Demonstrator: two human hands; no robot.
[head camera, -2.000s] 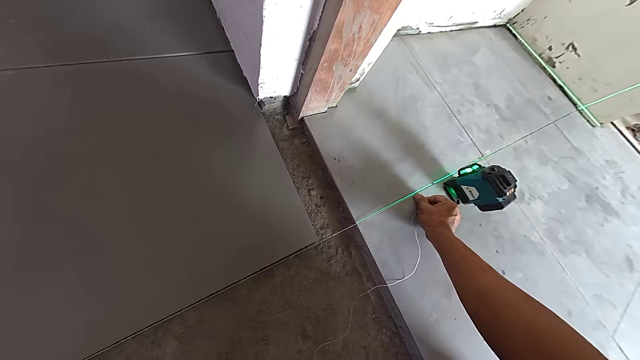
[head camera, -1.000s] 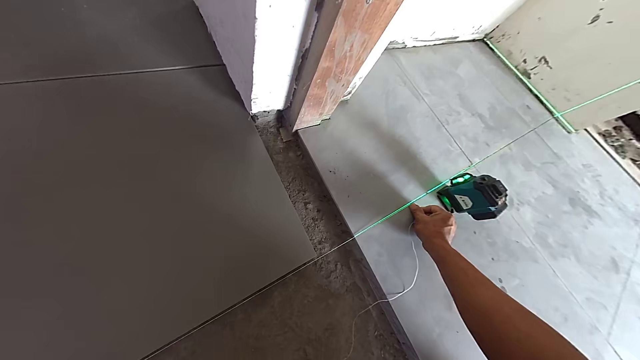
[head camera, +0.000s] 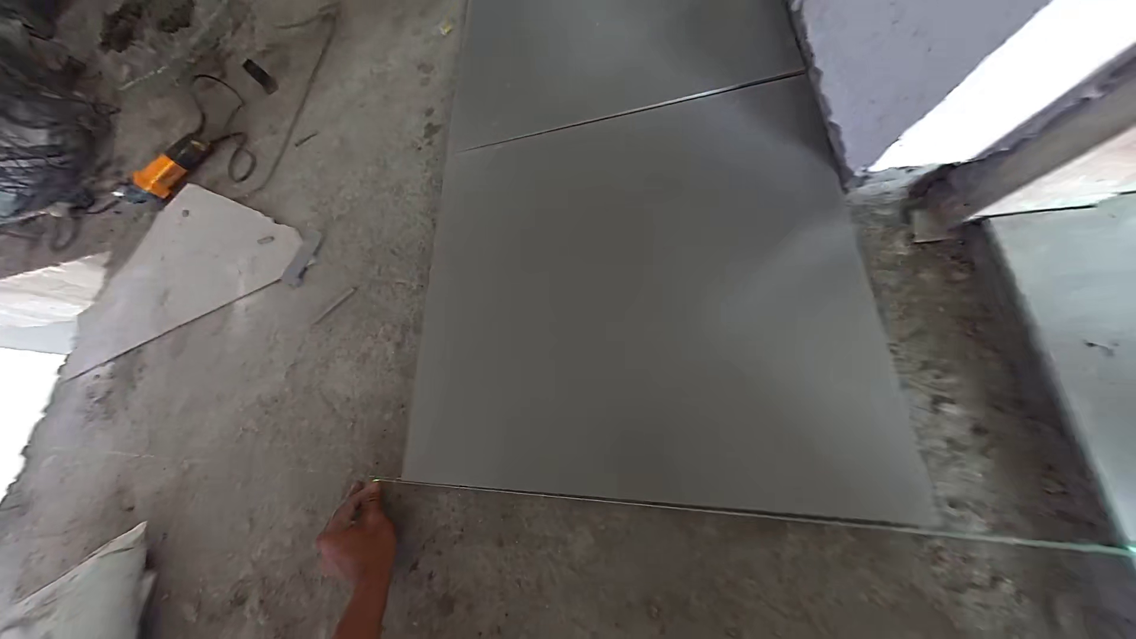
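My left hand (head camera: 358, 537) pinches one end of a thin string (head camera: 657, 506) just off the near left corner of a large grey floor tile (head camera: 657, 311). The string runs taut to the right along the tile's near edge, over the bare strip and towards the pale tiles (head camera: 1074, 293) at the right edge. A green glint shows at my fingertips and another on the string at the far right. My right hand is out of view, and so is the string's other end.
An orange angle grinder (head camera: 161, 176) with a cord lies on the concrete at the upper left, beside a cut tile piece (head camera: 191, 275). A pale sack (head camera: 89, 590) is at the lower left. A wall corner (head camera: 896, 80) and door frame (head camera: 1038, 142) stand at the upper right.
The view has swung far to the left. The hand on the string beside the green laser level has gone out of view, and my left hand with the string has come into view.
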